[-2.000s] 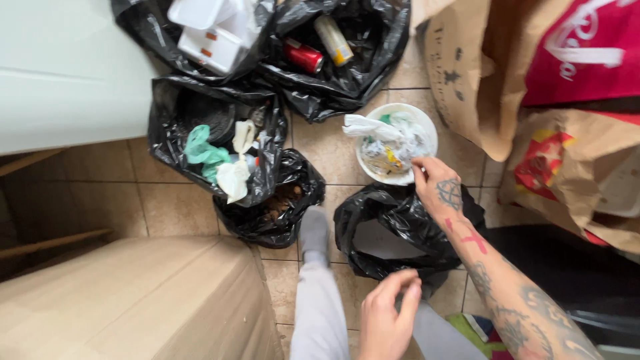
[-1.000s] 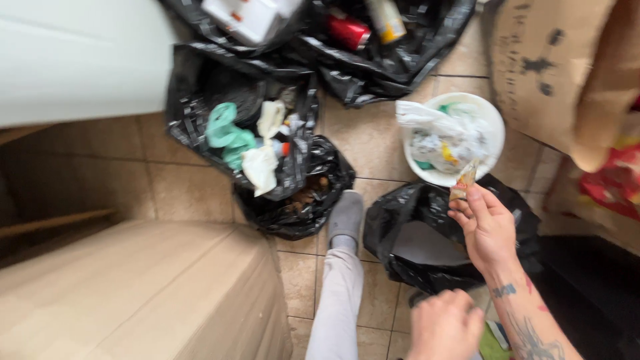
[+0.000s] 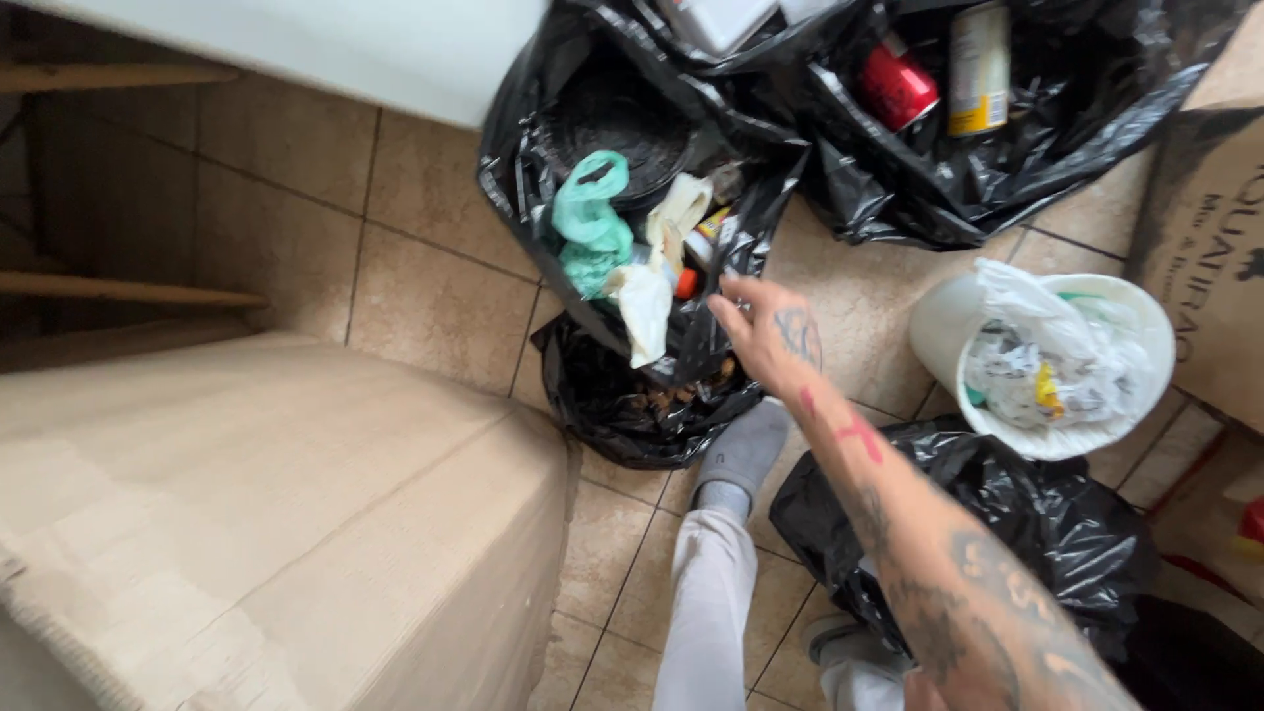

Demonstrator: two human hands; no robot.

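My right hand [image 3: 765,331] is at the right rim of a black plastic bag [image 3: 513,168], fingers slightly apart, with nothing seen between them. In that bag lie a green plastic bag [image 3: 592,227], stained white paper or cloth [image 3: 644,311], a dark round tray [image 3: 622,128] and an item with an orange cap [image 3: 685,284]. Just below, a smaller black bag [image 3: 617,434] holds brown scraps. To the right, a white bucket [image 3: 943,331] is filled with crumpled plastic wrap [image 3: 1086,375]. A sliver of skin at the bottom edge may be my left hand [image 3: 923,691].
Another black bag [image 3: 869,207] holds a red can [image 3: 897,89] and a yellow-and-white can [image 3: 980,69]. A further black bag [image 3: 1027,504] lies under my forearm. A large cardboard box [image 3: 296,494] fills the lower left; a brown paper bag [image 3: 1210,257] stands right. My slippered foot [image 3: 746,449] is between.
My right hand has moved left from beside the bucket to the bag with the green plastic. The small crumpled piece it held one second ago no longer shows in it. The bucket now leans.
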